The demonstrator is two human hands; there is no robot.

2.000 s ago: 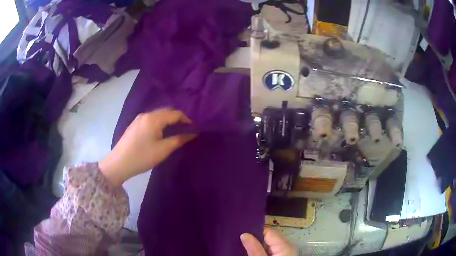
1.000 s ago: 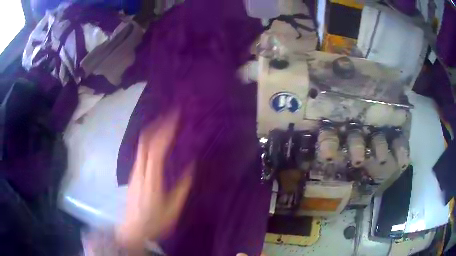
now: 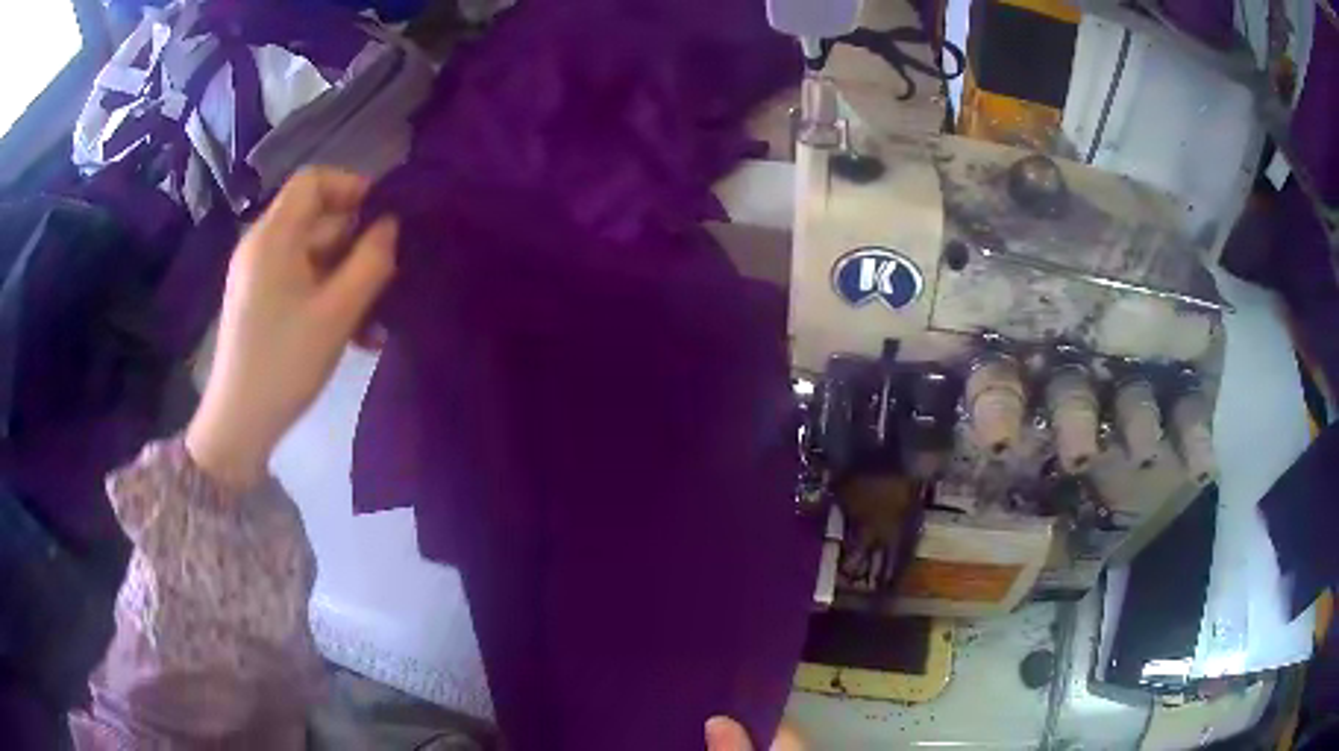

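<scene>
A large purple cloth panel (image 3: pixel 632 484) lies left of the cream overlock machine (image 3: pixel 881 206) and hangs down over the table's front edge. My left hand (image 3: pixel 301 294), in a patterned sleeve, pinches the cloth's upper left edge between thumb and fingers. My right hand (image 3: pixel 752 735) is mostly cut off by the bottom edge; its fingertips touch the panel's lower right edge. The cloth's right edge runs beside the machine's presser area, where contact is hidden.
Mixed grey, white and purple cloth pieces (image 3: pixel 331 110) are heaped at upper left. Dark cloth (image 3: pixel 74 382) hangs at far left. A black phone (image 3: pixel 1165 594) lies on white paper (image 3: pixel 1263 514) right of the machine. A white rounded lamp head (image 3: pixel 812 13) is above the machine.
My left hand has moved from the middle of the cloth to its upper left edge and grips it there. The panel is spread flatter and wider. My right hand stays at the bottom.
</scene>
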